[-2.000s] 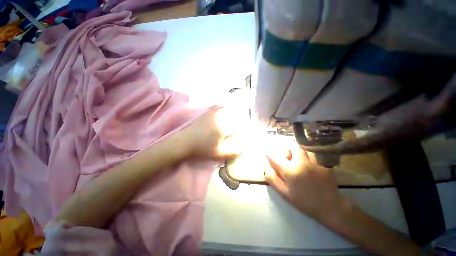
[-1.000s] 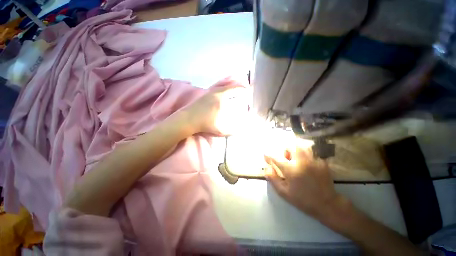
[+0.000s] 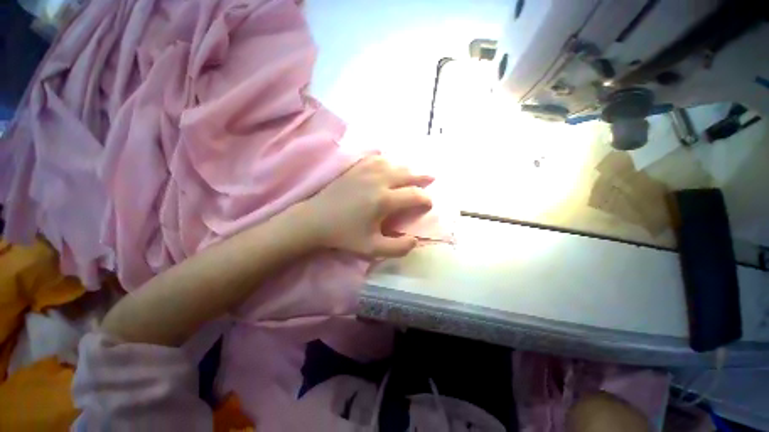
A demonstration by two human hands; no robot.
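Note:
The pink fabric (image 3: 244,126) lies in a large draped heap on the left of the table and hangs over its front edge. My left hand (image 3: 375,207) is on its right end, left of the needle area, with a narrow pink edge between thumb and fingers. The sewing machine head (image 3: 624,51) is at the upper right, its lamp glare washing out the plate. A rounded skin-coloured part, apparently my right hand (image 3: 605,413), is at the bottom edge below the table, cut off and blurred, beside pink cloth; its fingers are hidden.
A black phone-like rectangle (image 3: 708,268) lies at the table's right, near the worn grey front edge (image 3: 506,325). Brownish scraps (image 3: 631,192) and a small dark tool (image 3: 732,123) are behind it. Orange cloth (image 3: 34,380) is at lower left.
The view has shifted down and right. My right hand has left the needle area and dropped below the table edge. My left hand and the fabric end have moved away from the needle, toward the front edge.

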